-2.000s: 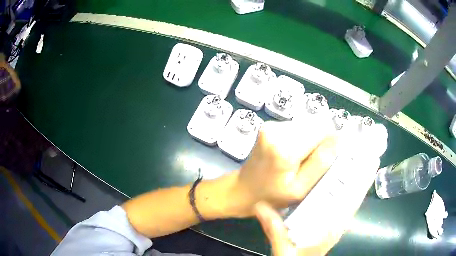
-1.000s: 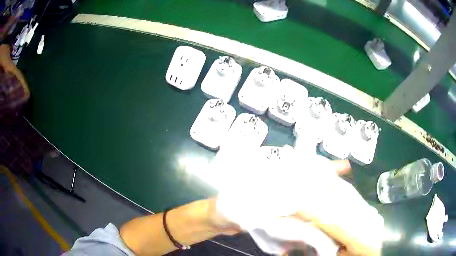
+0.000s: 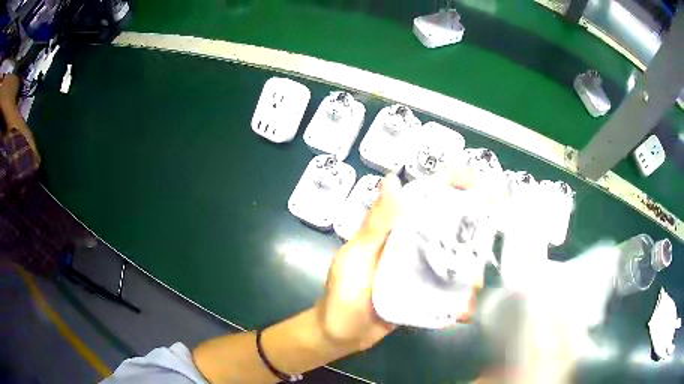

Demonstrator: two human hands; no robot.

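Note:
My left hand, with a dark band at the wrist, holds a white plug-in adapter in the middle of the view, its plug side showing. My right hand is blurred and overexposed at the lower right. It holds a limp white piece that looks like a wiping cloth, beside the adapter. Behind the hands, several white adapters lie plug side up in rows on the green bench. One adapter at the left end lies socket face up.
A clear bottle is partly hidden behind the white piece. A crumpled white piece lies near it. A pale rail separates the bench from the green conveyor, which carries spaced adapters. A grey post stands right. A person's arm shows far left.
My hands have moved apart, and the held adapter now shows plug side, raised by my left hand. The white piece has moved right. The conveyor adapters have shifted right.

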